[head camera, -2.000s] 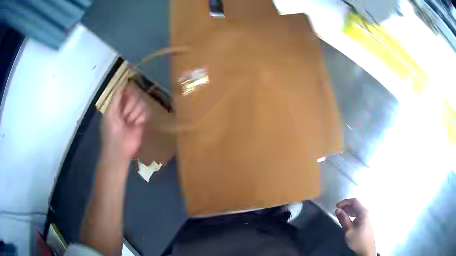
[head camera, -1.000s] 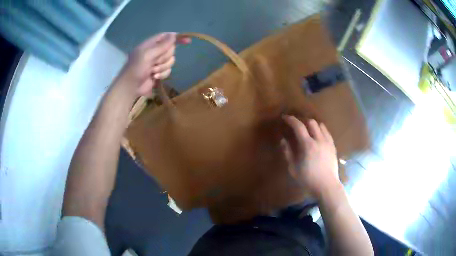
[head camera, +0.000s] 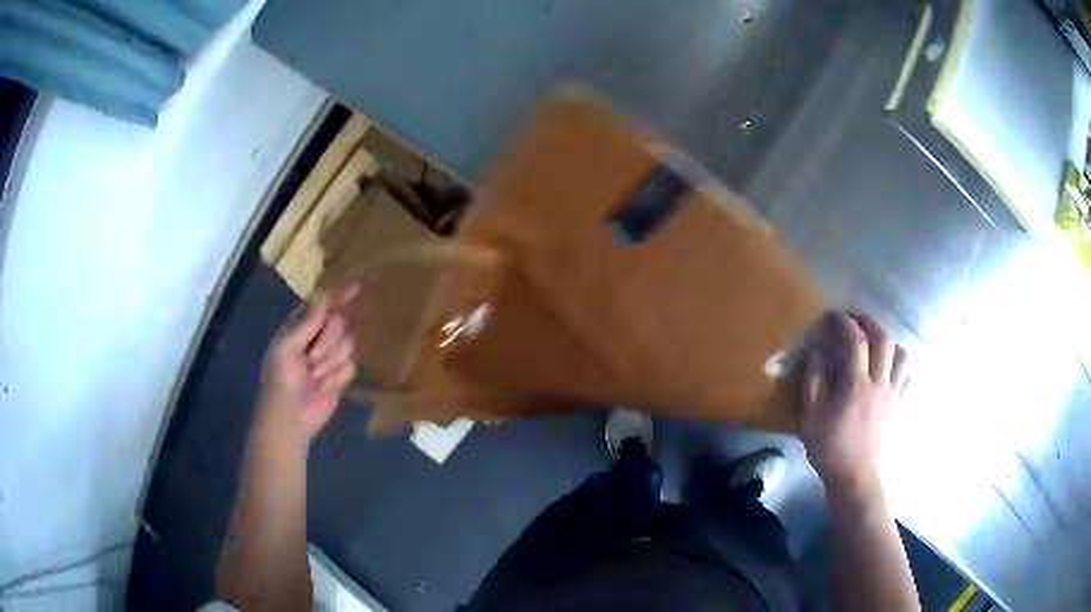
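A brown bag panel (head camera: 670, 323) hangs between my hands, motion-blurred and tilted, with a dark label (head camera: 650, 203) on its upper part and a shiny patch near its left part. A narrow carry handle (head camera: 413, 257) loops from the panel's left end to my left hand (head camera: 314, 359), whose fingers are closed on the loop's left end; the contact is blurred. My right hand (head camera: 852, 389) grips the panel's right end, with the fingers partly over it.
Folded brown pieces (head camera: 365, 233) lie low at the left beside pale cardboard edges (head camera: 314, 203). The grey machine table (head camera: 826, 155) spans the top and right. A white scrap (head camera: 440, 438) lies on the dark floor, near my shoes (head camera: 629, 433).
The panel has swung, its label moving left. My left hand has moved down and left with the handle. My right hand has moved from the panel's middle to its right end.
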